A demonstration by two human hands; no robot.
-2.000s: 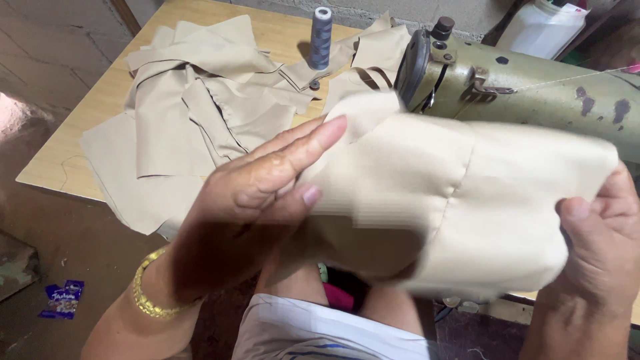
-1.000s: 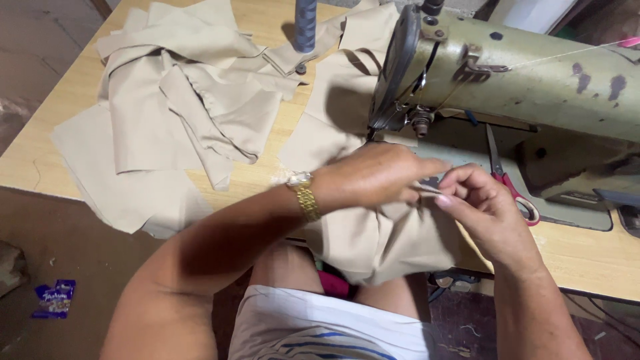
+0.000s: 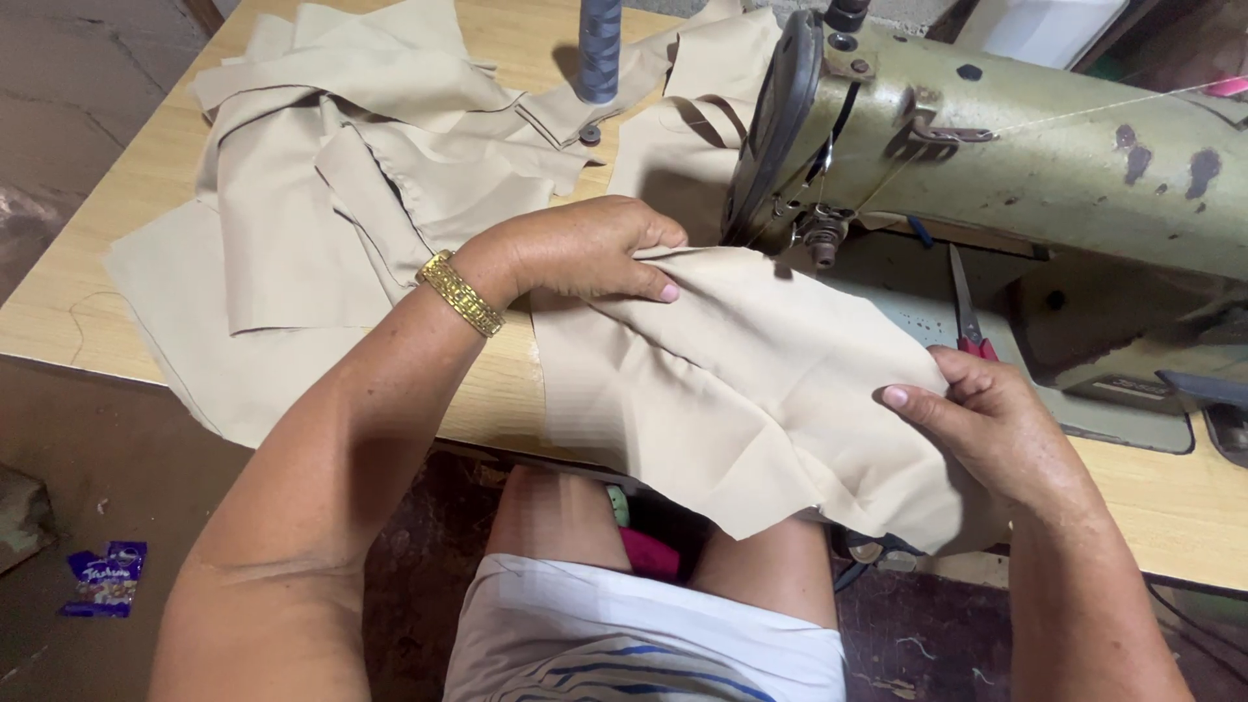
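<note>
A seamed piece of beige fabric [image 3: 721,390] is spread between my hands, in front of the sewing machine [image 3: 1033,146], and hangs over the table's front edge. My left hand [image 3: 595,253] pinches its upper left edge between thumb and fingers. At its right edge, my right hand [image 3: 985,419] grips the cloth, thumb on top. The presser foot and needle tip are hidden behind the fabric and the machine head. Scissors [image 3: 963,302] with red handles lie on the machine bed just beyond my right hand, which partly covers the handles.
Beige cut fabric pieces [image 3: 283,214] are heaped on the left of the wooden table [image 3: 497,390]. A grey thread cone [image 3: 599,54] stands behind, with a small dark bobbin [image 3: 590,136] near its base. Another beige piece [image 3: 663,156] lies left of the machine head.
A second ago my hands were close together at the cloth near the machine; now they are apart, with the fabric spread between them. My right hand has moved right, partly over the scissors' handles.
</note>
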